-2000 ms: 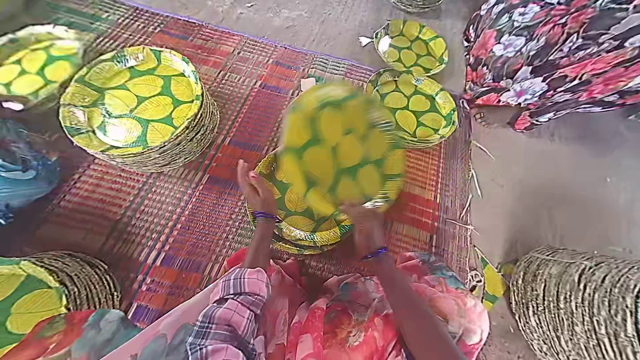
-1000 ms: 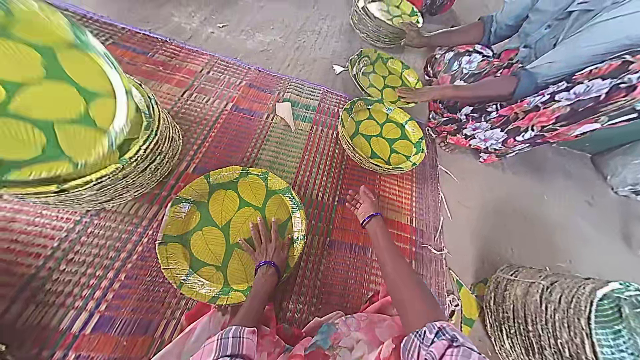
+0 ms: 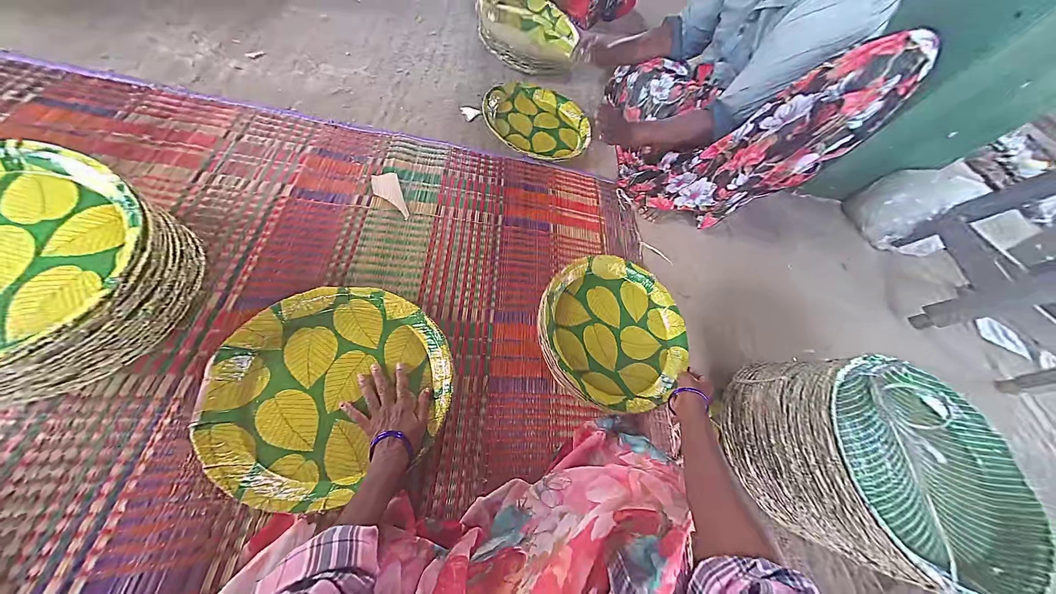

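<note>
My left hand (image 3: 391, 412) lies with fingers spread on a large round leaf-patterned plate (image 3: 309, 367), green and yellow, on the woven mat. To its right, my right hand (image 3: 693, 388) grips the right rim of a smaller stack of similar leaf-patterned plates (image 3: 615, 334); the thumb and fingertips are partly hidden at the edge. Both wrists carry blue-purple bangles.
A tall stack of leaf-patterned plates (image 3: 165, 289) stands at the left on the mat (image 3: 322, 223). A tied stack of green plates (image 3: 792, 437) lies on its side at the right. Beyond sits a person in floral cloth (image 3: 767, 148), near another plate (image 3: 536, 120) and a stack (image 3: 528, 37). A paper scrap (image 3: 389, 194) lies on the mat.
My right hand has gone from open above the mat to the rim of the smaller stack, which now sits nearer me. My left hand stays on the large plate. The co-worker's hand no longer rests on the small plate.
</note>
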